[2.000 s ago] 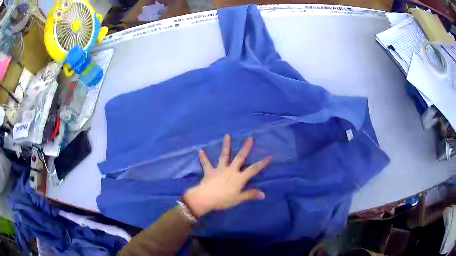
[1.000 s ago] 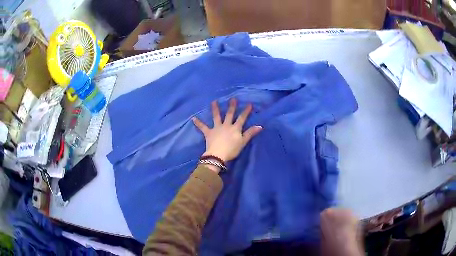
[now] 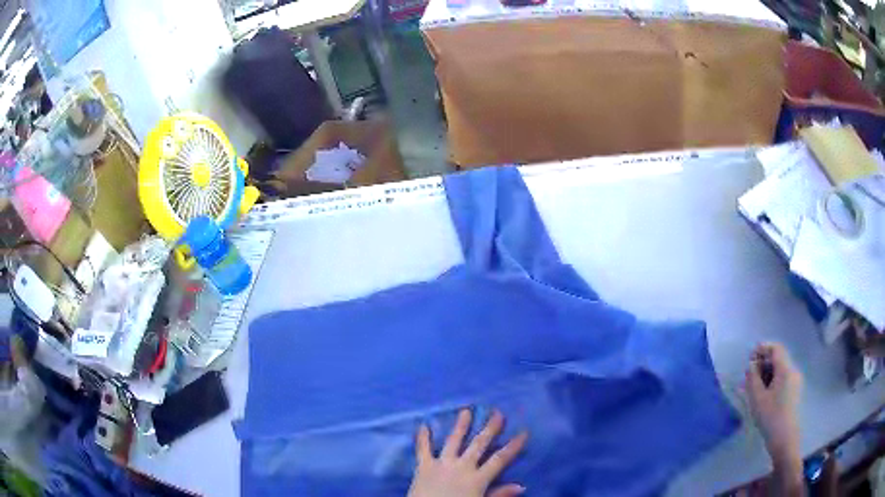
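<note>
A mid-blue garment [image 3: 369,359] lies spread over the table, its lower part cut off by the bottom edge of the view. One sleeve [image 3: 490,214] points to the table's far edge. A darker opening shows at the right of its body. My left hand [image 3: 466,456] lies on the garment, palm down with fingers spread, cut off at the bottom. My right hand [image 3: 773,393] is right of the garment, apart from it, with fingers closed around a small dark tool, perhaps thread snips [image 3: 764,366].
On the left are a yellow fan [image 3: 199,175], a blue bottle [image 3: 218,257], bagged items [image 3: 116,306] and a black phone [image 3: 190,408]. Papers with a tape roll [image 3: 842,214] lie on the right. A cardboard-sided bin [image 3: 602,92] stands beyond the table [image 3: 660,223].
The view has tilted up. The garment, bunched over a second ago, lies flatter with its sleeve stretched to the far edge. My right hand, blurred at the bottom before, is now farther right.
</note>
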